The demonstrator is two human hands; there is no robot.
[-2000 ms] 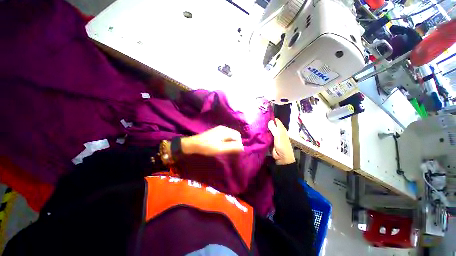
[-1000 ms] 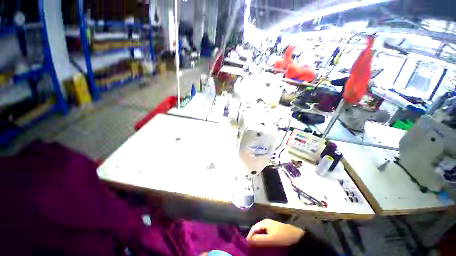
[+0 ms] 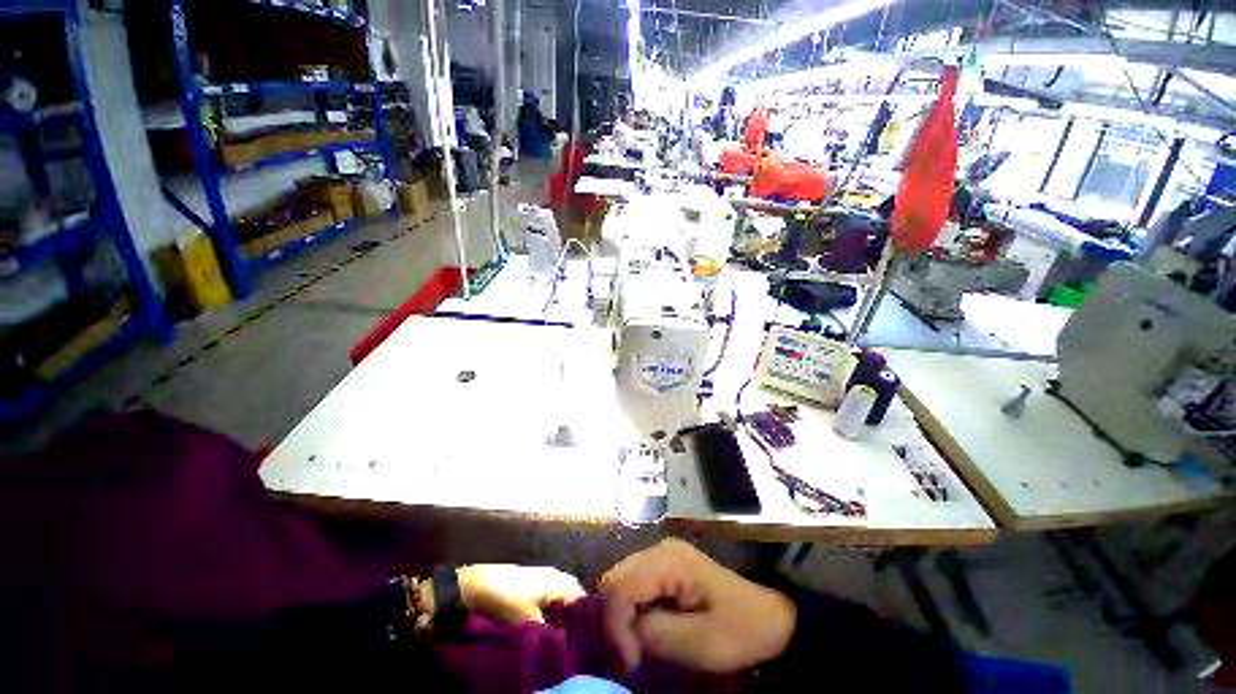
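Note:
My left hand point(image 3: 518, 591) and my right hand point(image 3: 694, 607) are close together at the bottom middle, below the table edge. Between them is bunched maroon cloth point(image 3: 508, 660), which both hands hold; my right fingers are curled. More maroon cloth point(image 3: 176, 542) is piled at the left. The off-white JUKI machine head point(image 3: 664, 355) stands ahead on the white table point(image 3: 407, 434). The metal clamp area point(image 3: 641, 485) under it shows no cloth. The lower cloth is cut off by the frame's edge.
Right of the clamp lie a black phone point(image 3: 727, 468), snips point(image 3: 817, 496) and a purple bundle point(image 3: 773, 429). Behind them are a control panel point(image 3: 802, 366) and thread cones point(image 3: 868, 393). A neighbouring machine point(image 3: 1145, 359) stands at right, blue shelving point(image 3: 217, 149) at far left.
The view has lifted from the needle to the aisle. The cloth has left the needle area and is now in the lap. My left hand has come back into view beside my right.

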